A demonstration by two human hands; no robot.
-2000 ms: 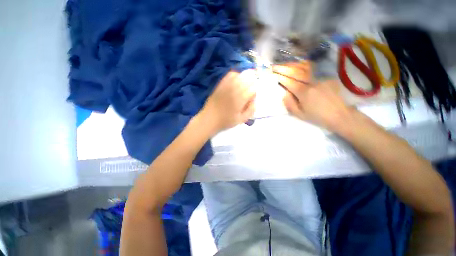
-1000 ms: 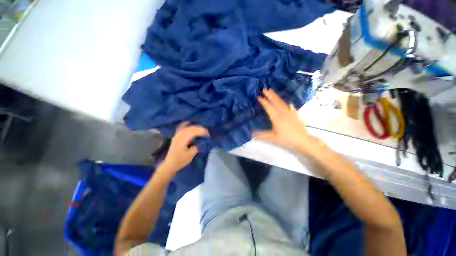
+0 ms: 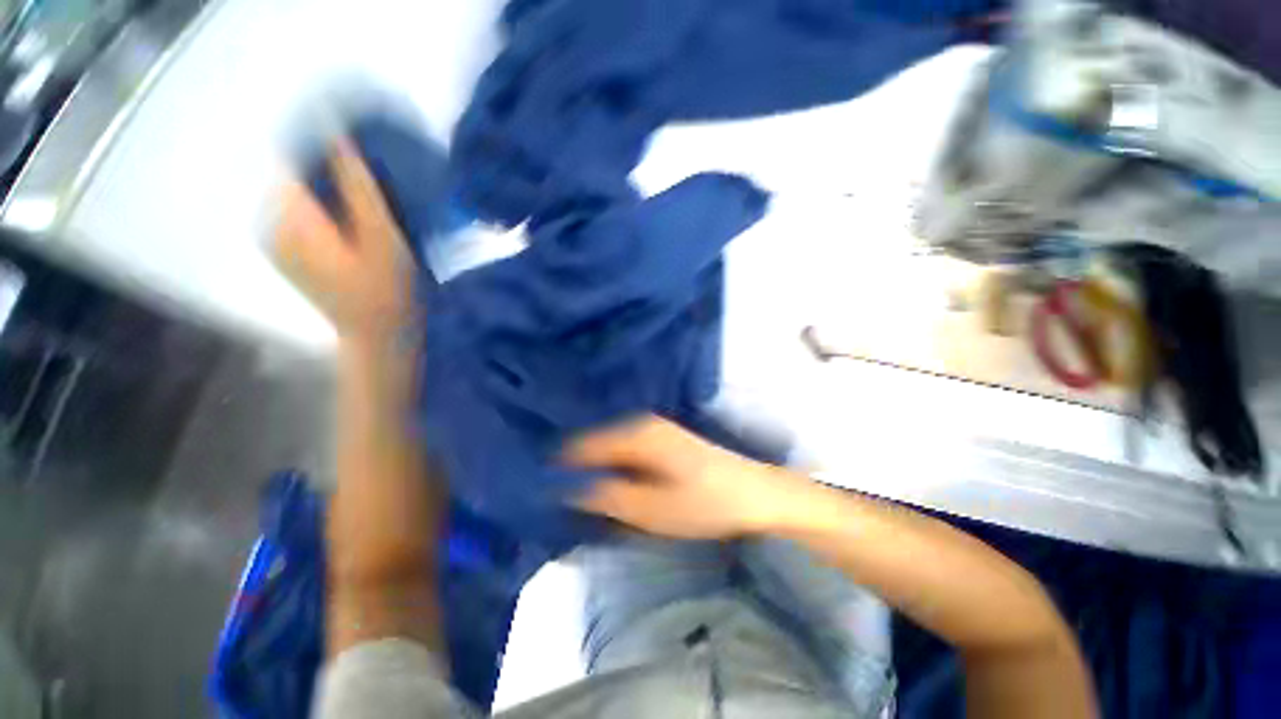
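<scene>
Navy fabric lies crumpled over the white table and hangs over its front edge toward my lap. My left hand is raised at the left and holds a blurred part of the fabric. My right hand grips the fabric near the table's front edge, above my knees. The sewing machine head stands at the upper right, apart from both hands. Motion blur hides the exact finger grip.
Red and yellow scissors lie by a small tan block right of the fabric. A black strip bundle hangs at the far right. A blue crate with navy pieces stands lower left. More navy cloth lies lower right.
The hands have left the needle area. Since a second ago, my left hand has moved up and left with fabric, my right hand down and left. The fabric has shifted away from the machine.
</scene>
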